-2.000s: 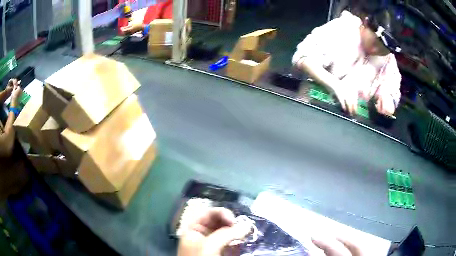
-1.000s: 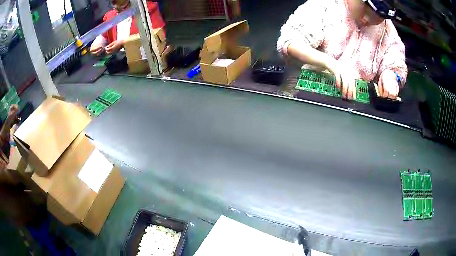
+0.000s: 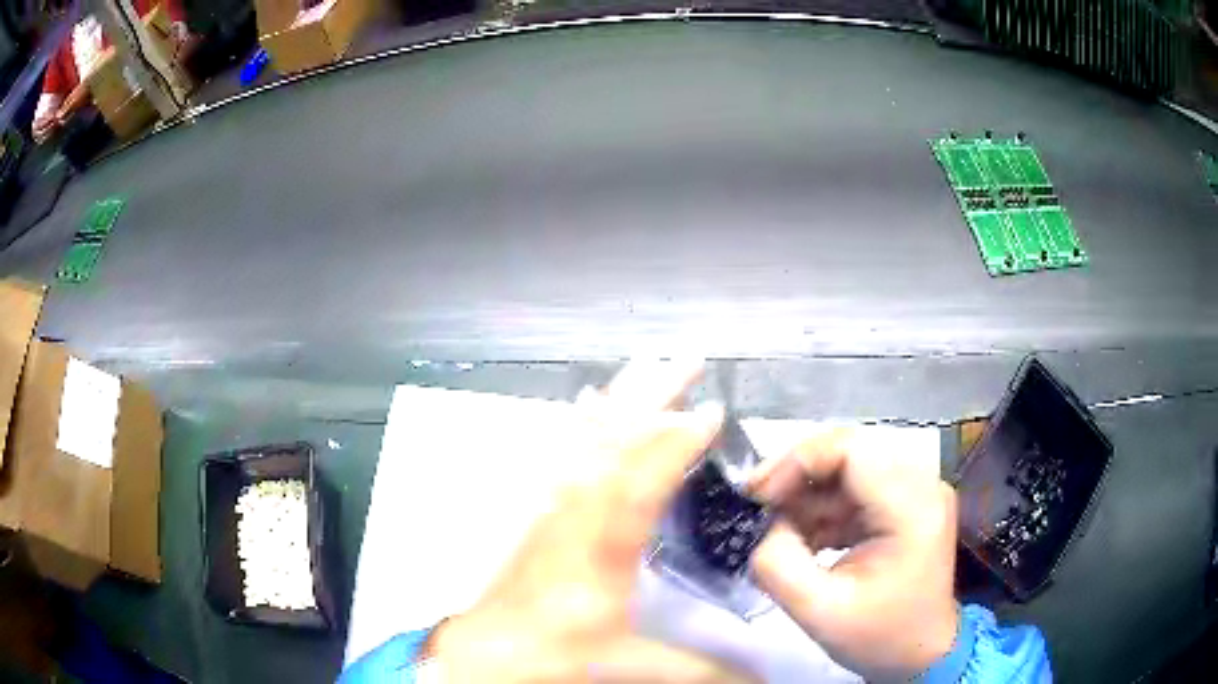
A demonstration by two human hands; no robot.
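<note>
My left hand (image 3: pixel 574 561) and my right hand (image 3: pixel 855 548) hold a clear plastic bag (image 3: pixel 721 521) with small dark parts in it, over the white mat (image 3: pixel 441 481). The hands are blurred by motion and overexposed. A black spacer bin (image 3: pixel 321 535) with a heap of off-white spacers (image 3: pixel 274 544) stands at the left of the mat. A tilted black component bin (image 3: pixel 1035 481) with scattered dark parts stands at the right, beside my right hand.
Brown cartons (image 3: pixel 134 494) stand at the far left. A green board panel (image 3: pixel 1011 203) lies on the conveyor belt (image 3: pixel 574 187) at the right, and a smaller-looking panel (image 3: pixel 91 241) at the left. A ribbed dark rack (image 3: pixel 1082 40) stands at the far right. Another person (image 3: pixel 67 80) is at the upper left.
The view has swung down and to the right. Both hands, out of view one second ago, now hold the bag over the mat. The component bin has come into view.
</note>
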